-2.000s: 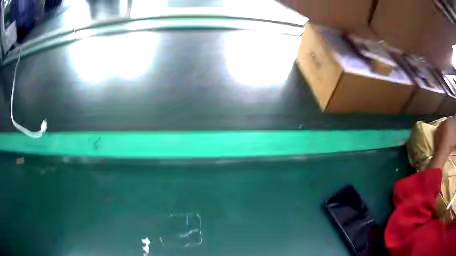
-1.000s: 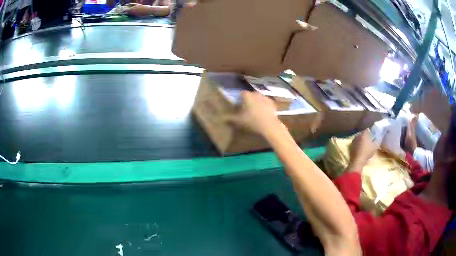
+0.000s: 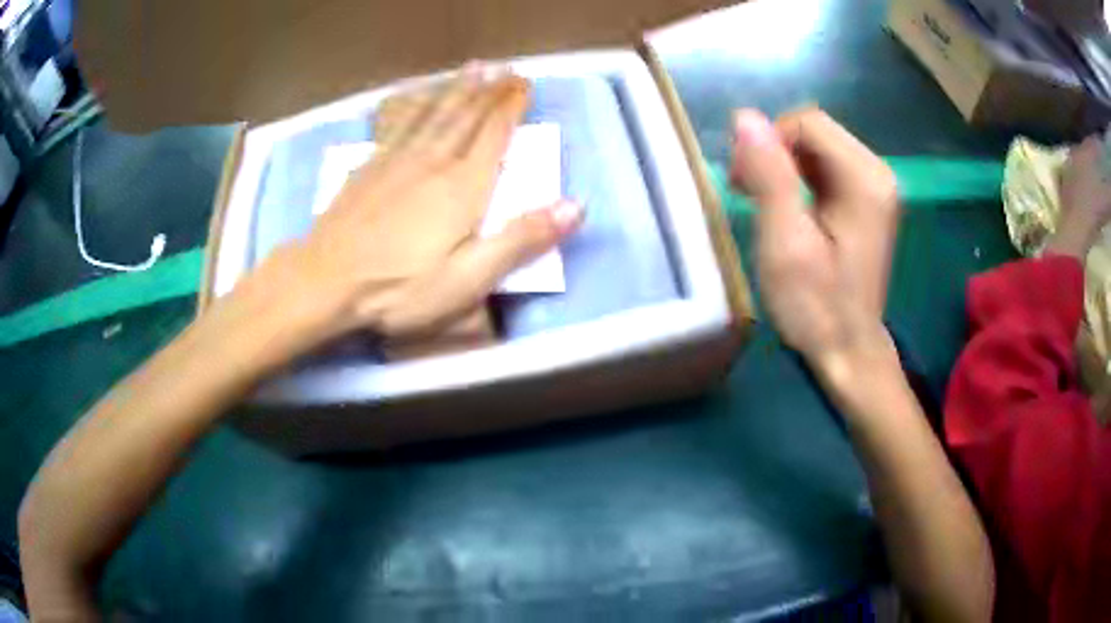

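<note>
An open carton [image 3: 487, 408] lies in front of me on the green bench, its plain brown lid [image 3: 366, 49] standing up at the far side. A white foam tray [image 3: 585, 347] lines it around bluish-grey wrapped blocks [image 3: 609, 231]. A white leaflet [image 3: 536, 243] lies on top. My left hand [image 3: 445, 207] lies flat, fingers spread, over the leaflet and the middle of the contents, hiding part of them. My right hand [image 3: 828, 225] is raised just right of the carton, fingers curled, touching nothing visible.
Another carton [image 3: 962, 61] stands on the belt at the upper right. A neighbour's red sleeve [image 3: 1023, 414] and a yellowish crinkled bag [image 3: 1029, 195] are at the right. A white cable [image 3: 116, 265] lies at the left. The green strip [image 3: 950, 178] runs behind the carton.
An open carton has come from the belt at the right onto the bench before me. Both my hands are now in view, the left one on its contents.
</note>
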